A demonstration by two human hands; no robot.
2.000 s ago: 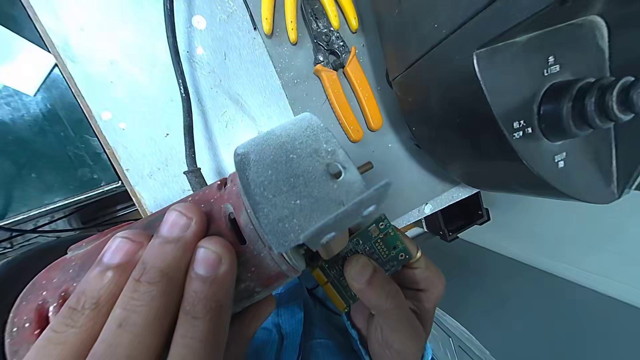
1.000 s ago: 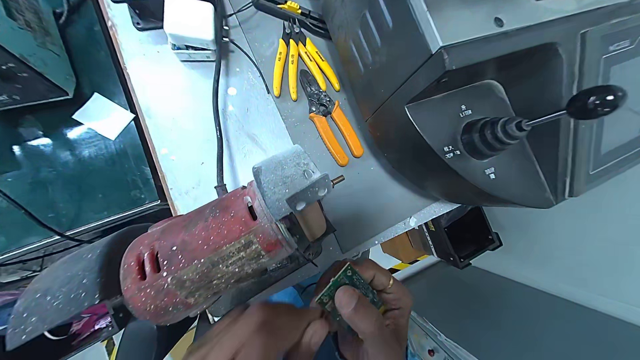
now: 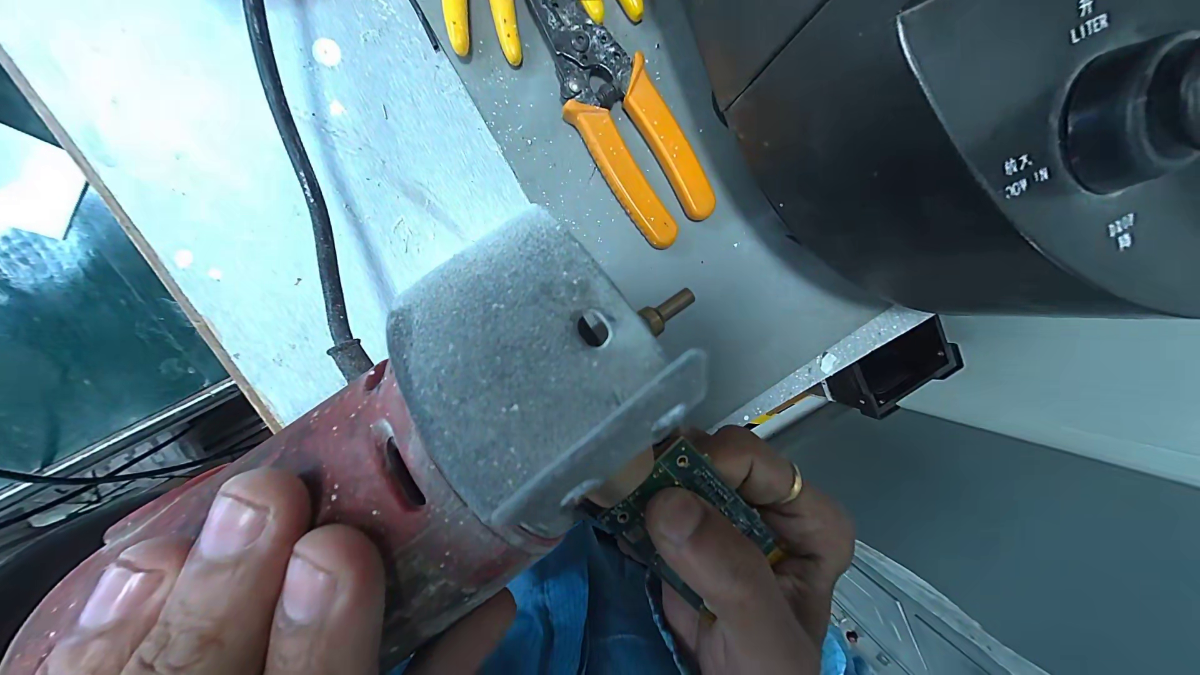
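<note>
A dusty red power tool [image 3: 347,506] with a grey metal guard [image 3: 516,356] over its head lies across the lower left. My left hand [image 3: 253,581] rests over its red body with fingers curled round it. My right hand [image 3: 750,553] holds a small green circuit board [image 3: 722,497] between thumb and fingers, a ring on one finger. The board's upper left edge is close under the guard's lip; whether it touches the tool is hidden. A black cord [image 3: 305,187] runs up from the tool's body.
Orange-handled wire strippers [image 3: 637,150] and yellow-handled pliers [image 3: 483,23] lie on the grey bench top. A dark machine housing with a lever boot [image 3: 1134,112] fills the upper right. An open-ended black box [image 3: 895,366] sticks out at the bench edge.
One second ago my left hand was near the board in my right hand; now it is on the tool's body. The board has come up near the guard. The view has moved closer.
</note>
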